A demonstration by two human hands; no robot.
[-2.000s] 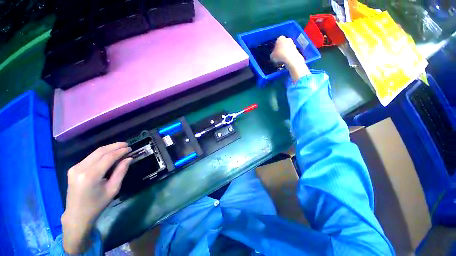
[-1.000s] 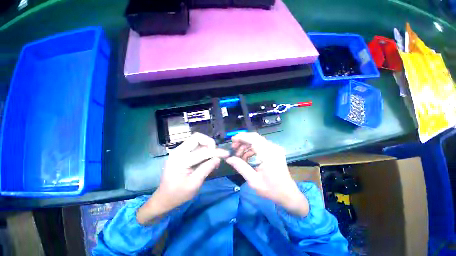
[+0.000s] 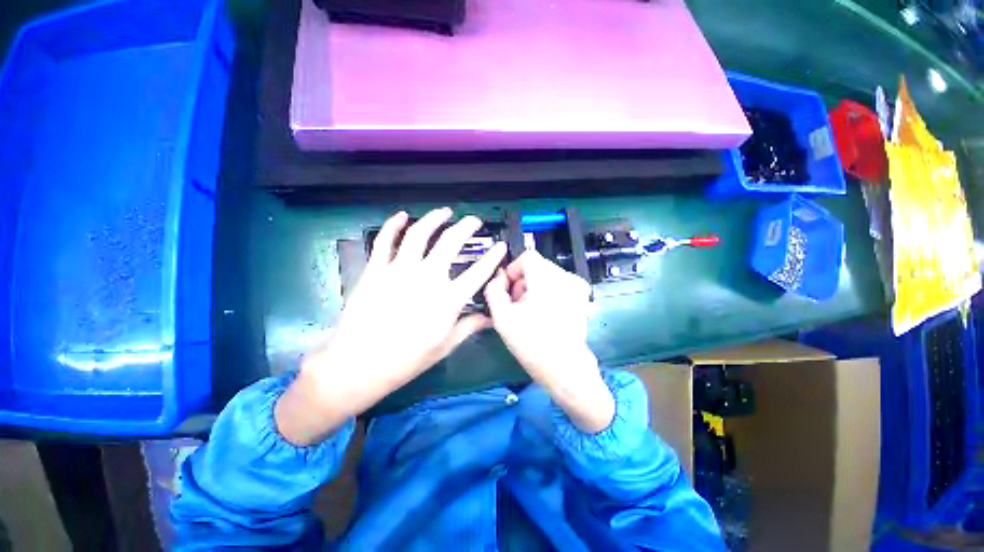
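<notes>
The black assembly fixture (image 3: pixel 575 246) lies on the green bench, with a blue guide rod showing and a toggle clamp with a red handle (image 3: pixel 704 240) at its right end. My left hand (image 3: pixel 405 297) lies over the fixture's left end with fingers spread and covers most of the black housing (image 3: pixel 372 232) there. A silver metal insert (image 3: pixel 475 249) shows just past its fingertips. My right hand (image 3: pixel 542 313) has its fingertips pinched together at the housing's right side, touching my left fingers. Whether it holds a small part is hidden.
A pink foam block (image 3: pixel 518 97) bears black housings behind the fixture. A large blue tray (image 3: pixel 97 216) stands left. Two blue bins (image 3: pixel 825 140), a red bin (image 3: pixel 858 140) and yellow packaging (image 3: pixel 930 232) are right. An open carton (image 3: pixel 798 431) stands below the bench edge.
My hands have moved from in front of the fixture up onto its left end. The left hand has spread over the housing. The view has shifted slightly, so the bench things appear farther right.
</notes>
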